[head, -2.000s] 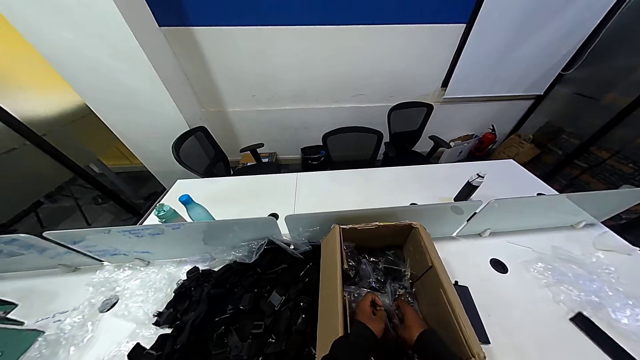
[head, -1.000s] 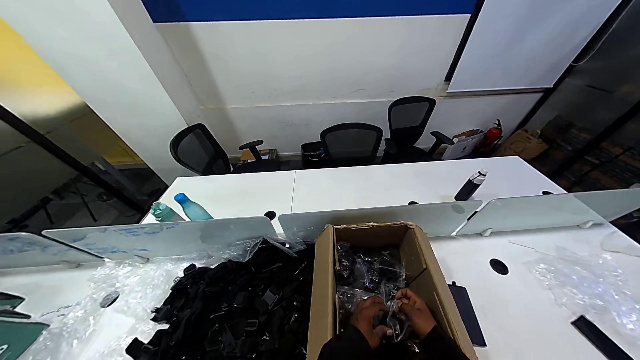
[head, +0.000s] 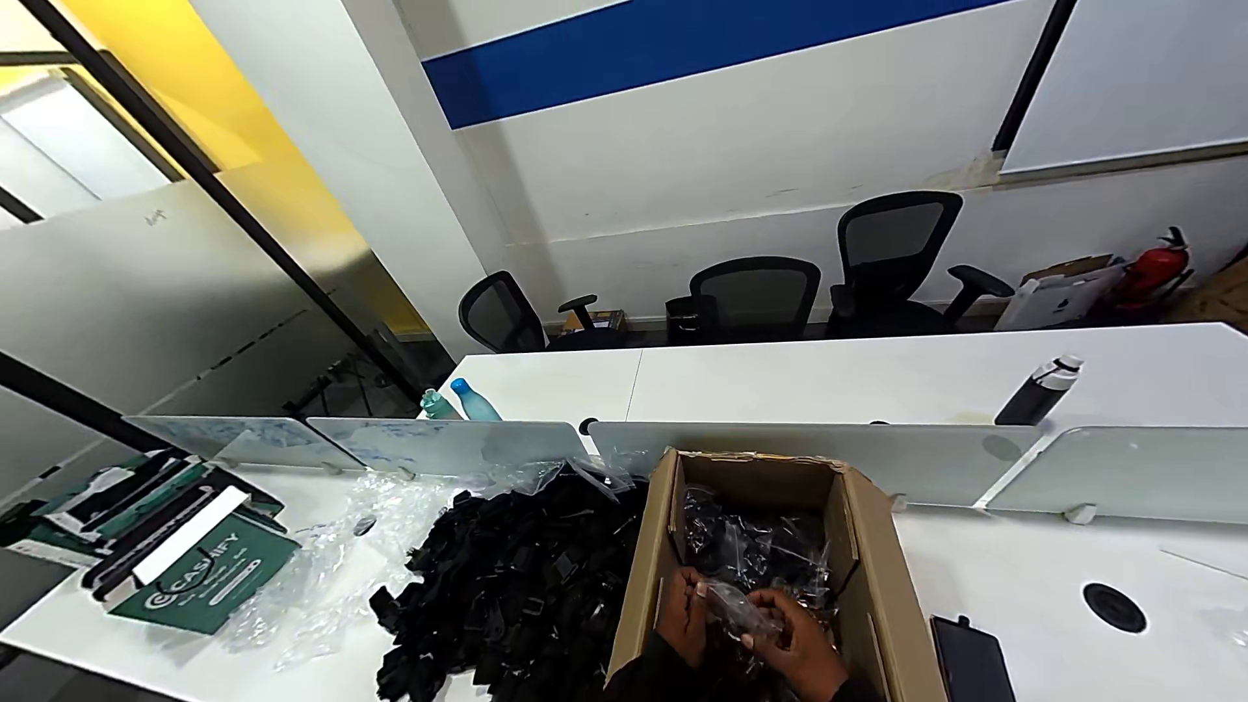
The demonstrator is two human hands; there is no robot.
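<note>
Both my hands are inside an open cardboard box (head: 882,585) at the lower middle of the head view. Between them is a small clear plastic bag (head: 736,609). My left hand (head: 684,614) pinches its left end, and my right hand (head: 795,645) grips its right side with the fingertips. What the bag contains is too unclear to tell. Beneath and beyond the hands lie more clear bags with dark contents (head: 756,546). Against the box's left side spreads a large heap of black straps with buckles (head: 531,585).
Loose clear plastic wrap (head: 331,585) lies left of the heap, near green paper bags (head: 210,570). A frosted divider (head: 799,439) runs behind the box. A black flat object (head: 973,658) lies right of it. Bottles, including a black one (head: 1038,392), stand on the far desk.
The view has swung left, bringing the green bags further into sight. My hands stay in the box; they have drawn apart a little, with the clear bag now plainly seen between them.
</note>
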